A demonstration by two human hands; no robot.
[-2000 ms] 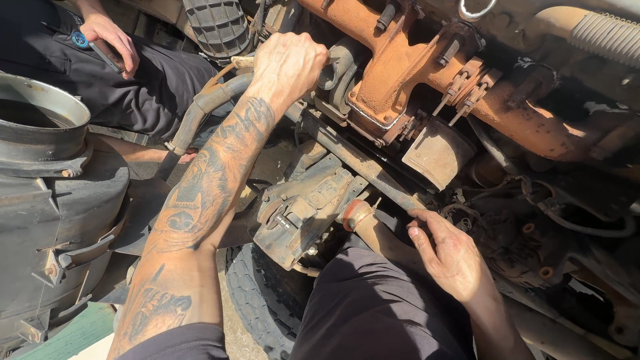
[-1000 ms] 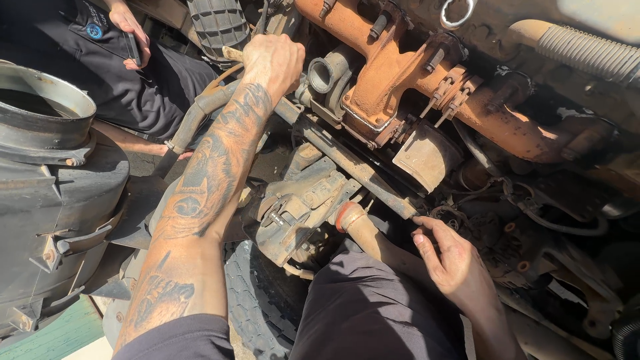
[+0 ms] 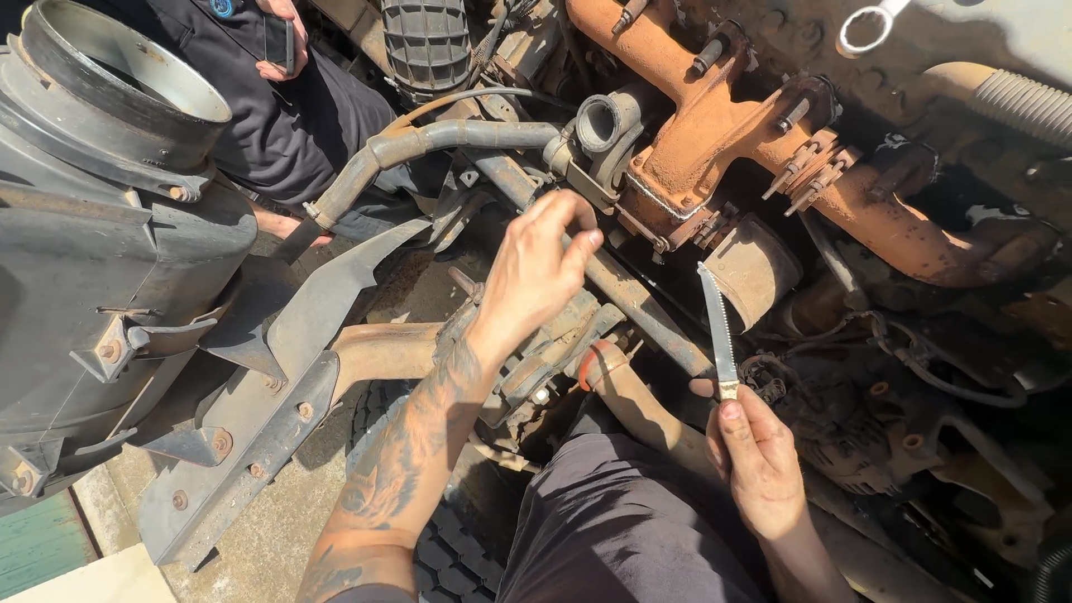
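My right hand (image 3: 758,456) grips a small saw-toothed blade (image 3: 718,322), its tip up beside a tan cylindrical metal shield (image 3: 748,264). My left hand (image 3: 544,264) is over a long metal bar (image 3: 641,310), fingers curled, thumb near the forefinger; whether it holds something small I cannot tell. Beyond it, a black rubber hose (image 3: 469,134) runs to the turbocharger housing (image 3: 601,126), whose round port is uncovered. The rusty orange exhaust manifold (image 3: 695,126) bolts to it. Below, a pipe with an orange-red ring (image 3: 593,364) lies between my hands.
At left stand a large black round-mouthed housing (image 3: 126,75) and a grey metal bracket (image 3: 251,419). Another person's hand (image 3: 285,42) holds a phone at the upper left. A ring spanner (image 3: 867,29) lies at the upper right. A tyre (image 3: 452,544) is below my left arm.
My left hand has come back from the hose and turbocharger area toward me. The saw-toothed blade now shows upright in my right hand; it was not visible earlier.
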